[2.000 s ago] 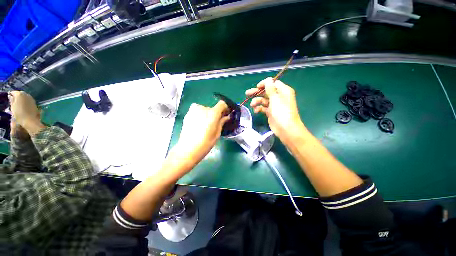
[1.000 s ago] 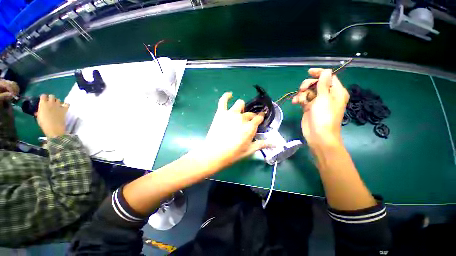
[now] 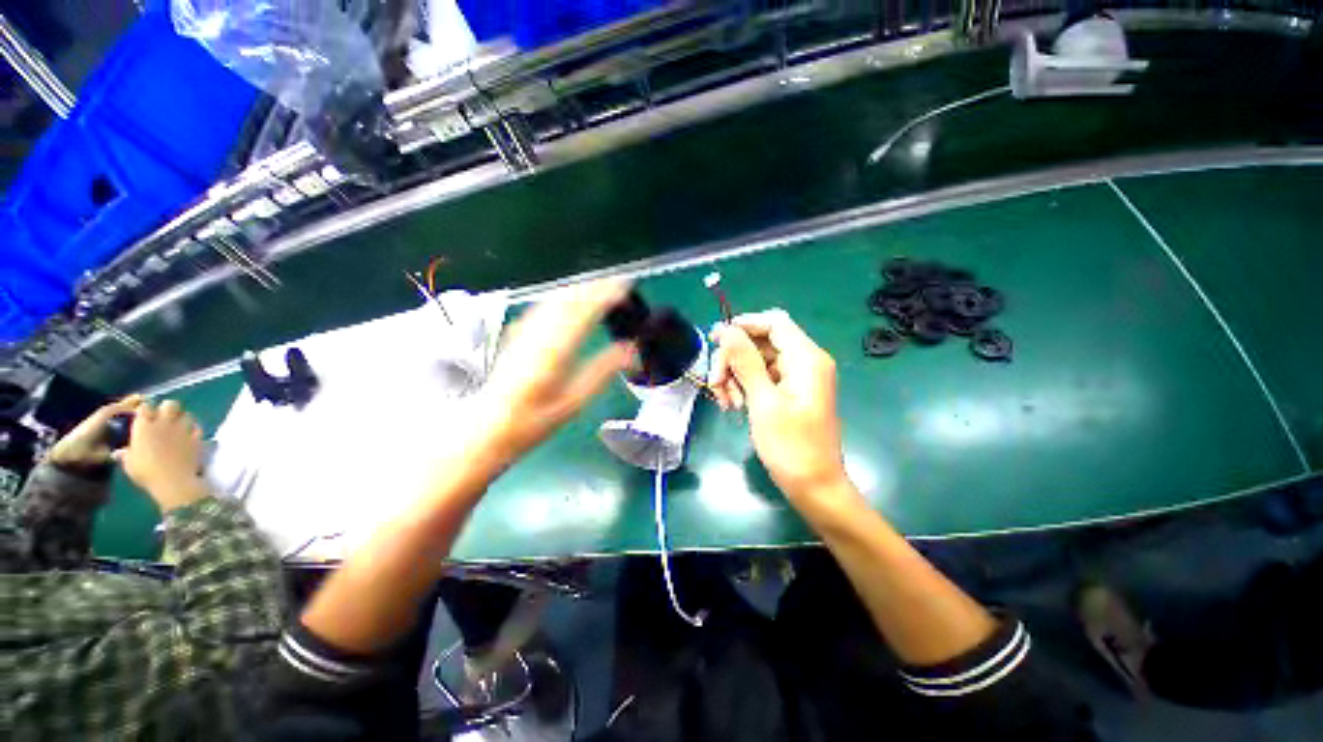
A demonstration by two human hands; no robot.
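Observation:
A white camera housing (image 3: 666,422) stands on the green bench in front of me, with its flat foot toward me and a white tail cable (image 3: 662,539) running over the bench edge. A glossy black inner shell (image 3: 665,345) sits at the housing's mouth. My left hand (image 3: 549,370) is blurred beside the shell, its fingers apart; whether it touches the shell is unclear. My right hand (image 3: 771,380) pinches the thin wire leads (image 3: 721,302), whose white connector (image 3: 712,278) sticks up above the fingers.
Black retaining rings (image 3: 933,302) lie piled at right. A white foam sheet (image 3: 348,420) at left holds a black part (image 3: 279,377) and another housing (image 3: 472,328). A further housing (image 3: 1071,65) lies on the dark green conveyor. A neighbouring person's hands (image 3: 160,449) are at far left.
The housing has turned, its foot now toward the lower left. My left hand has come off the black shell's near side. My right hand has moved back close to the housing with the leads.

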